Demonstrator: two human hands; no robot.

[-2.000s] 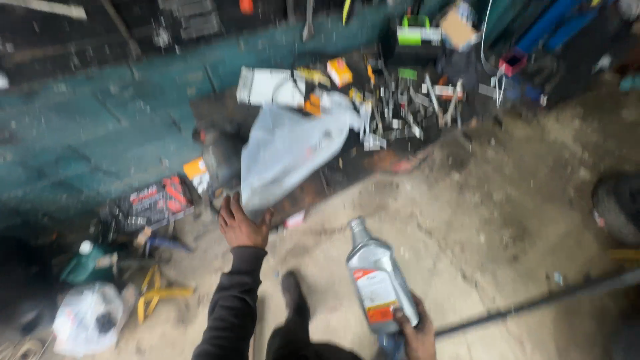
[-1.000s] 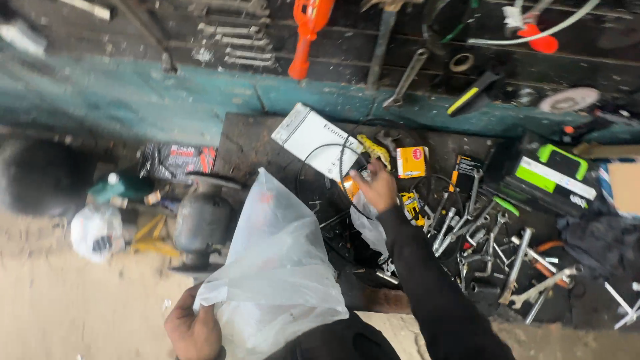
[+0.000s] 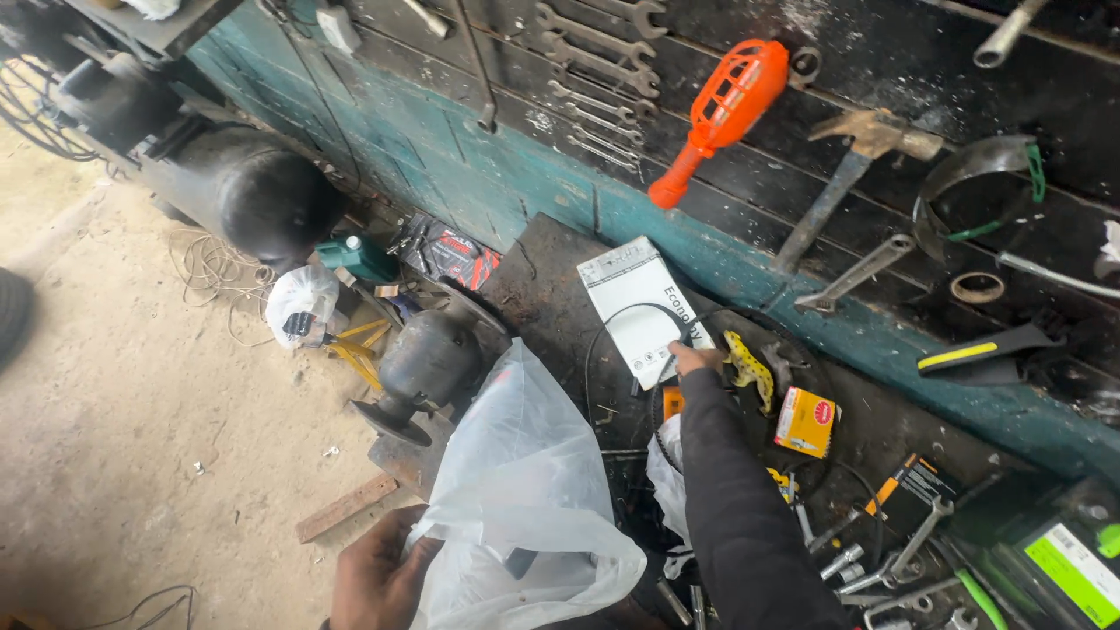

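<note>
My left hand [image 3: 385, 569] pinches the rim of a translucent white plastic bag [image 3: 534, 464], whose mouth gapes toward me; a dark item shows faintly inside. Farther off, my right hand [image 3: 697, 357] has its fingers on a thin black cable or belt at the lower corner of a white cardboard box [image 3: 637, 306]. Whether it grips the cable is hard to tell. Beside that hand lie a yellow spotted part [image 3: 749, 369] and a yellow-orange box [image 3: 807, 423]. A second, crumpled plastic bag [image 3: 669, 481] lies partly under my right sleeve.
Wrenches [image 3: 917, 535] and sockets litter the dark bench [image 3: 560, 262] at right, near a battery-like box with a green label [image 3: 1076, 569]. An orange work lamp [image 3: 731, 96], a hammer [image 3: 827, 206] and spanners hang above. A rusty metal housing [image 3: 429, 359] and a black tank [image 3: 271, 206] stand left.
Two seconds ago my right hand held a grey bottle, which is now out of sight. The plastic bag lay on the bench then; my left hand now holds it. The view has swung toward the bench.
</note>
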